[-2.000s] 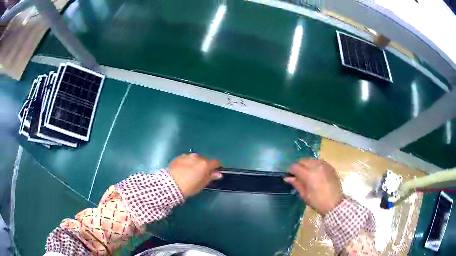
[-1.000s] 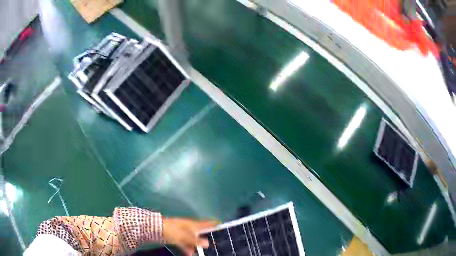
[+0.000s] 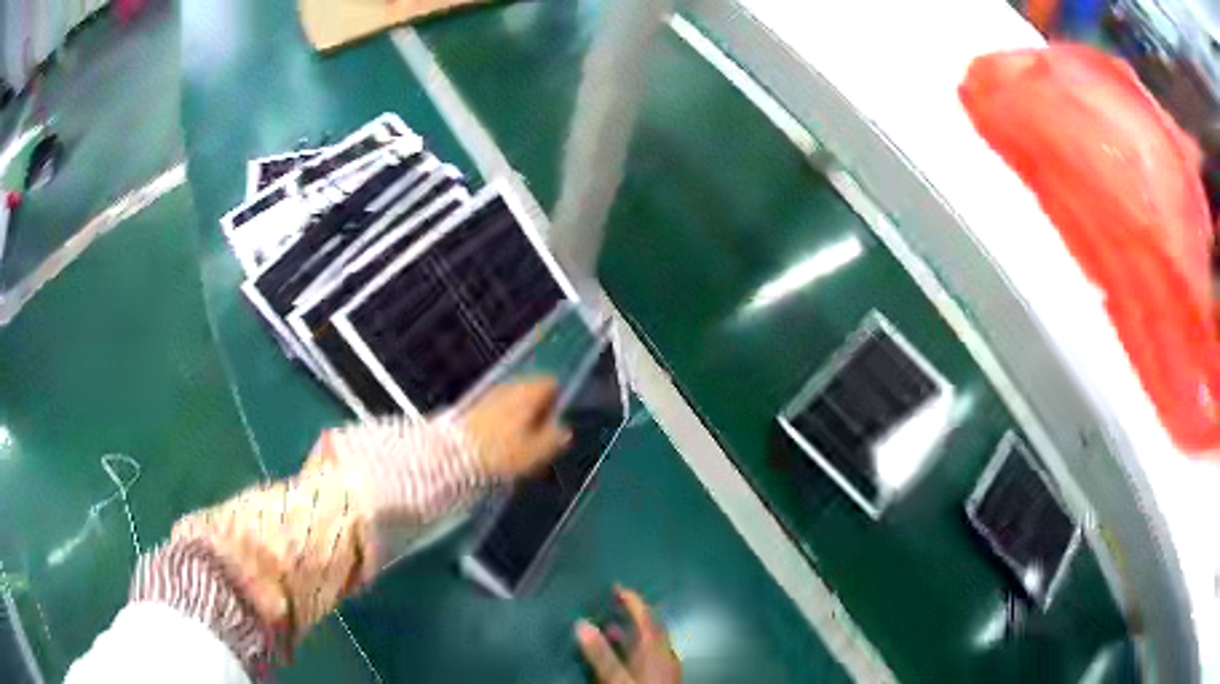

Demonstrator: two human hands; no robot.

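Solar panels lie in a fanned pile at the upper left, dark cells up, with pale frames. My left hand, blurred, grips a solar panel at the pile's lower right side; the panel is tilted and partly hidden by the hand. Whether it touches the pile is unclear. My right hand is at the bottom edge, cut off, with fingers apart and a dark gap between them. It is away from the panel.
Beyond the pale dividing rail, two more panels lie on the green worktop, one nearer and one farther right. A metal upright stands beside the pile. An orange-red item lies on the white shelf. Cardboard is at the top.
The view has swung left. My left hand has carried the panel from the bottom to beside the pile. My right hand has come into view at the bottom, and a second panel shows beyond the rail.
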